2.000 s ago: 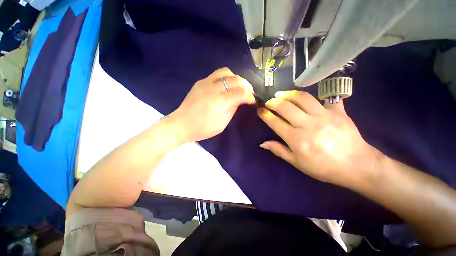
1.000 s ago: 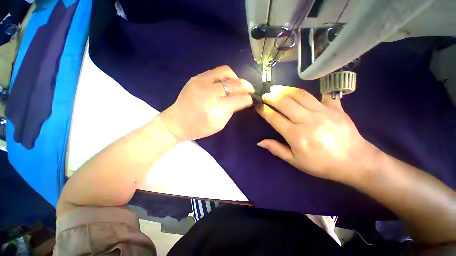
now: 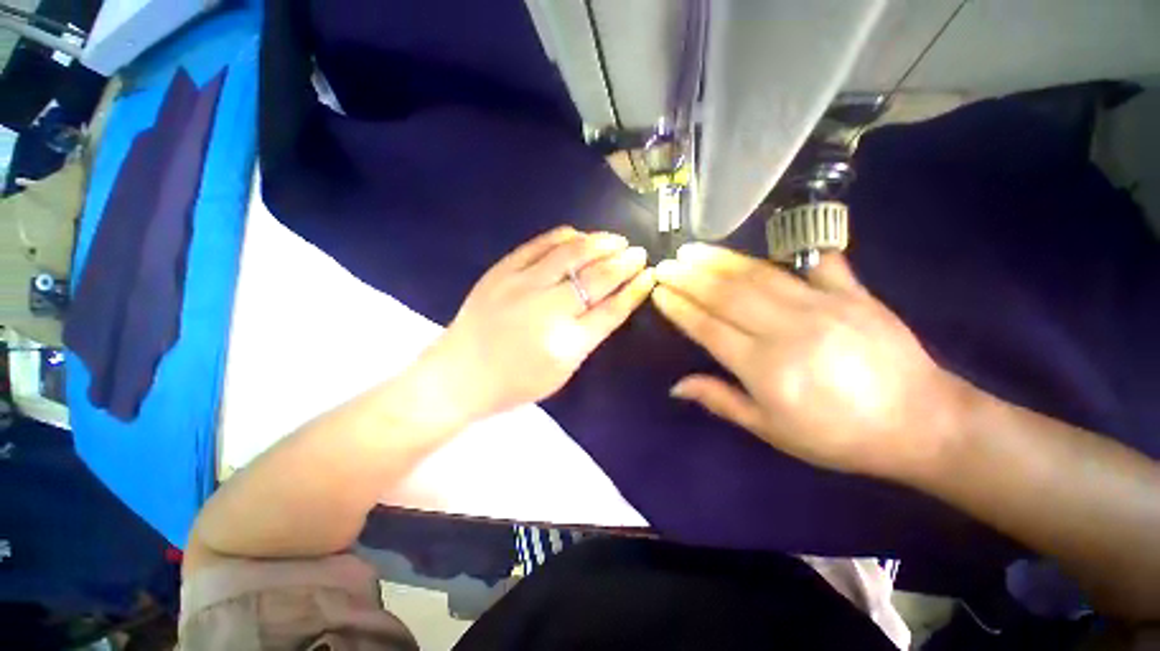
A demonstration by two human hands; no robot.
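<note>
The dark navy-purple garment piece (image 3: 445, 178) is spread over the machine bed and under both hands. My left hand (image 3: 541, 318) has a ring; its fingertips press the fabric together just in front of the presser foot (image 3: 670, 210). My right hand (image 3: 827, 363) lies on the fabric with fingertips meeting the left ones, thumb apart, its index side beside the ribbed pale knob (image 3: 808, 229). The fabric edge under the fingertips is mostly hidden. The light-coloured sewing machine head (image 3: 789, 76) stands above the hands.
A long purple cut piece (image 3: 140, 254) lies on the blue sheet (image 3: 216, 293) at left. The white table top (image 3: 299, 343) shows under my left forearm. A pale box-like object (image 3: 146, 28) is at upper left. Striped cloth (image 3: 545, 547) shows below the table edge.
The view has shifted and tilted, so the machine head looks different and the blue sheet sits further right. The left fingers are flatter and closer to the right fingertips; the dark fold between them is less visible.
</note>
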